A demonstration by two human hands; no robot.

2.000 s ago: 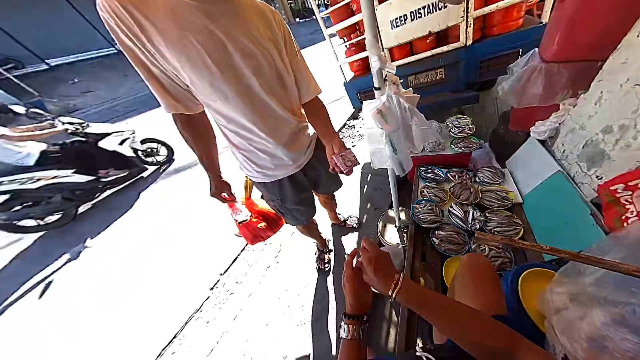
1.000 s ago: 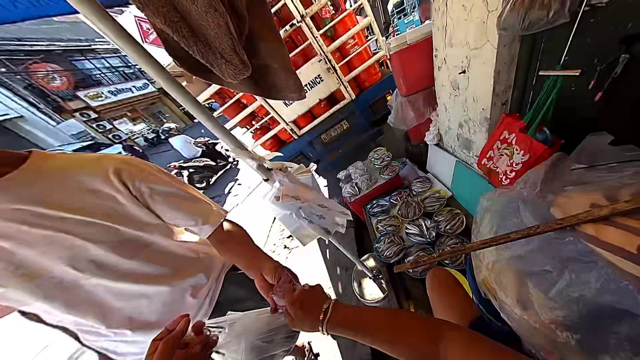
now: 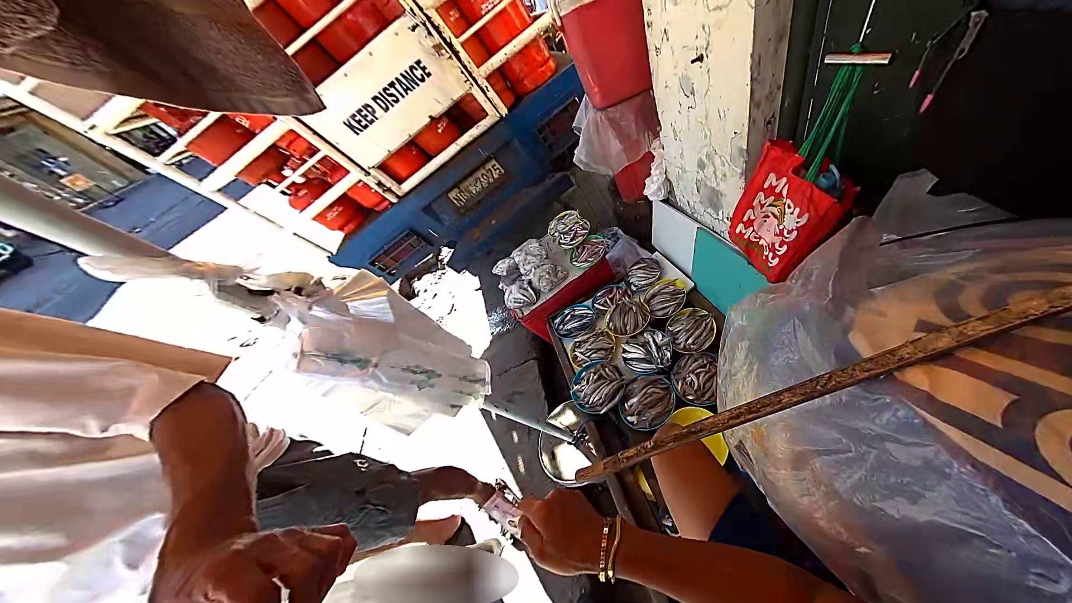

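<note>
My right hand (image 3: 563,532), with gold-coloured bracelets at the wrist, reaches in from the lower right and grips one end of a folded banknote (image 3: 505,511). Another person's hand (image 3: 456,484) touches the note's other end. At the lower left a hand (image 3: 293,557) with bent fingers overlaps the bare arm below a pale shirt sleeve; whether it is my left hand is unclear. Just above my right hand are a steel bowl (image 3: 559,448) and the tip of a long wooden stick (image 3: 821,381). Small bowls of fish (image 3: 646,402) stand on a tray beyond.
Bagged fish (image 3: 536,272) lie on a red-sided box. Clear plastic bags (image 3: 385,352) hang by a slanting pole (image 3: 75,218). A large plastic-wrapped bundle (image 3: 804,452) fills the right side. Behind are a wall (image 3: 703,109), a red bag (image 3: 775,213) and a truck (image 3: 502,197) carrying red gas cylinders.
The view has turned strongly right since two seconds ago. My right hand has gone from near my left hand to the banknote held out by the other person.
</note>
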